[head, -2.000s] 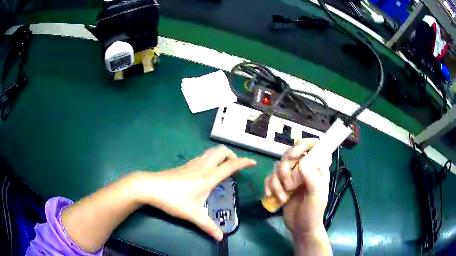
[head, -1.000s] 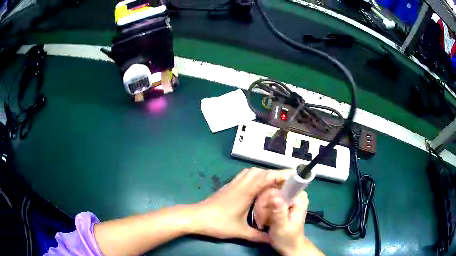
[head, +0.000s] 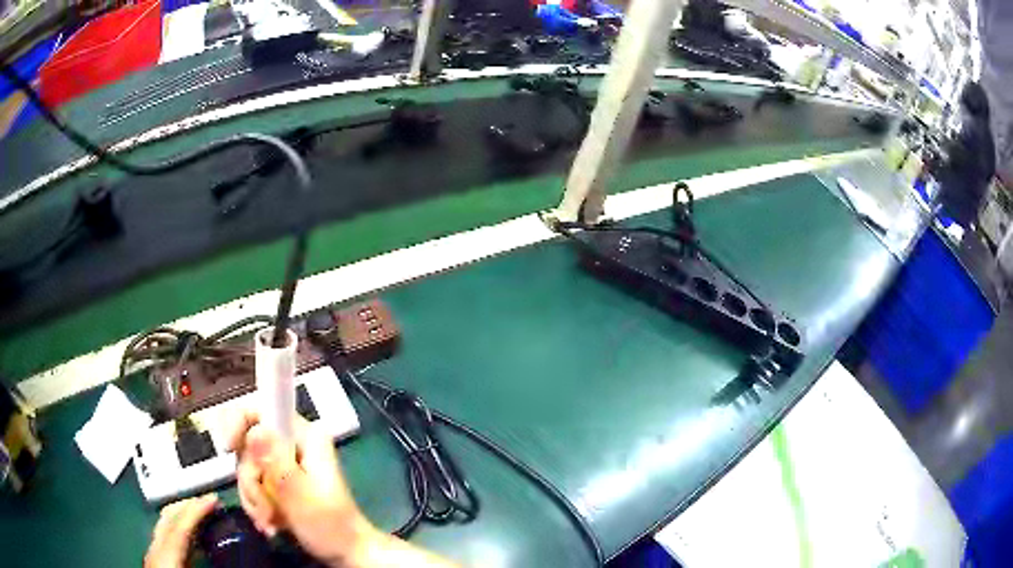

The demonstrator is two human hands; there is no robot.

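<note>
My right hand is closed around the white handle of the test plug, held upright with its black cable rising from the top. The plug's lower end is hidden by my hand. Below it is a black socket unit, partly hidden and cut by the bottom edge. My left hand shows only in part, its fingers around the unit's left side. The white power strip lies behind my hands. The brown power strip lies behind that, with a red lit switch and tangled cord.
A looped black power cord lies right of my hands. A long black power strip lies by the metal post. A white pad is at left. A dark conveyor belt runs behind, with dark corded items. A person is far right.
The view has swung right, bringing the long black strip and post into sight. My right hand moved from beside the unit to above it, and my left hand closed in around the unit.
</note>
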